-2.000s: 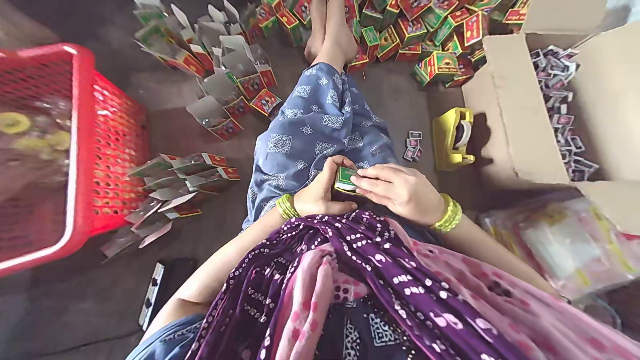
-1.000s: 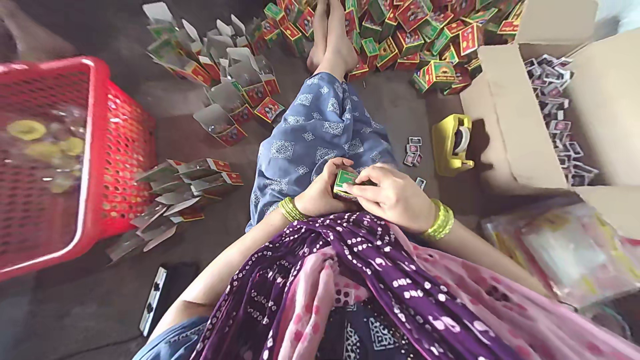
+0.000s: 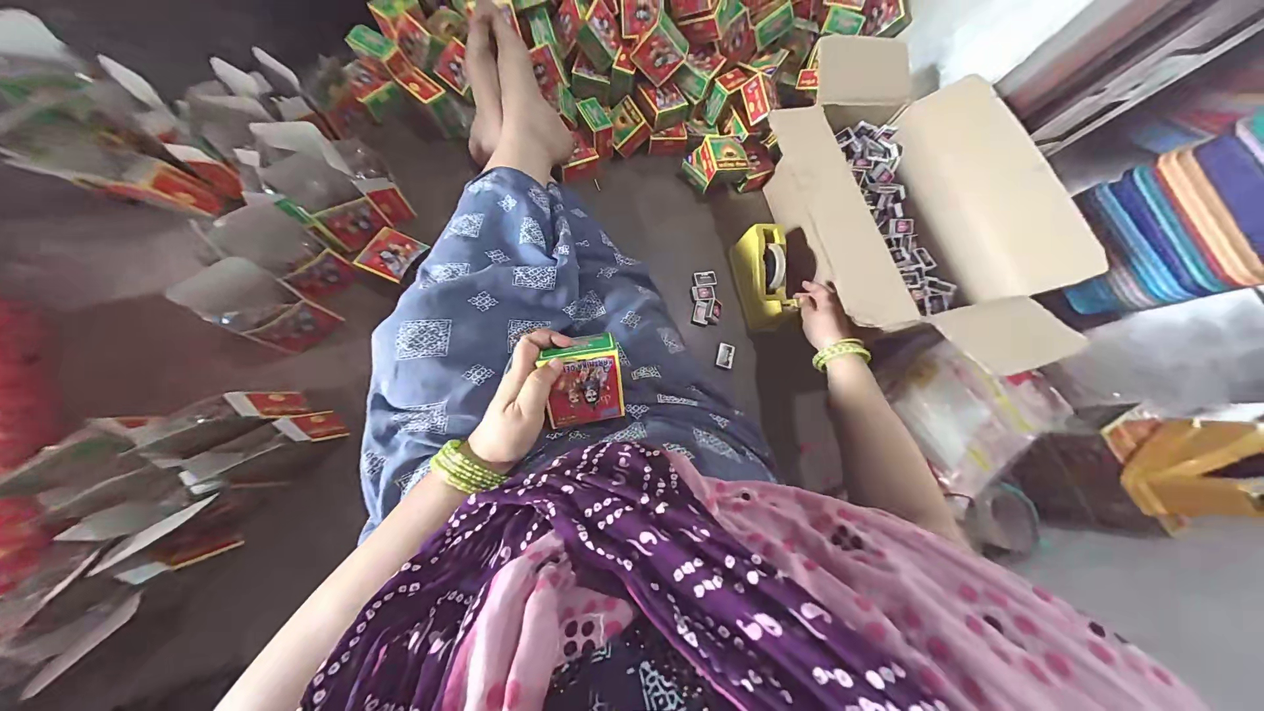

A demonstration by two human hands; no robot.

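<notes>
My left hand (image 3: pixel 515 403) grips a small red and green printed cardboard box (image 3: pixel 585 392) by its left side, above my lap. The box's green top edge faces away from me. Off to the right, my right hand (image 3: pixel 822 314) is at the near end of a yellow tape dispenser (image 3: pixel 755 279), which carries a roll of tape. Its fingertips are at the cutting end; whether they pinch tape is too small to tell. Several small printed pieces (image 3: pixel 705 298) lie on the floor between my leg and the dispenser.
An open carton (image 3: pixel 839 217) at the right holds many small printed pieces. Closed boxes (image 3: pixel 652 79) are heaped beyond my feet. Open-flapped boxes (image 3: pixel 296 267) stand at the left. Plastic packets (image 3: pixel 973 415) lie behind my right forearm, near another yellow dispenser (image 3: pixel 1195 469).
My right hand has left the small box and moved right to the tape dispenser. My left hand still holds the box. The view has swung to the right.
</notes>
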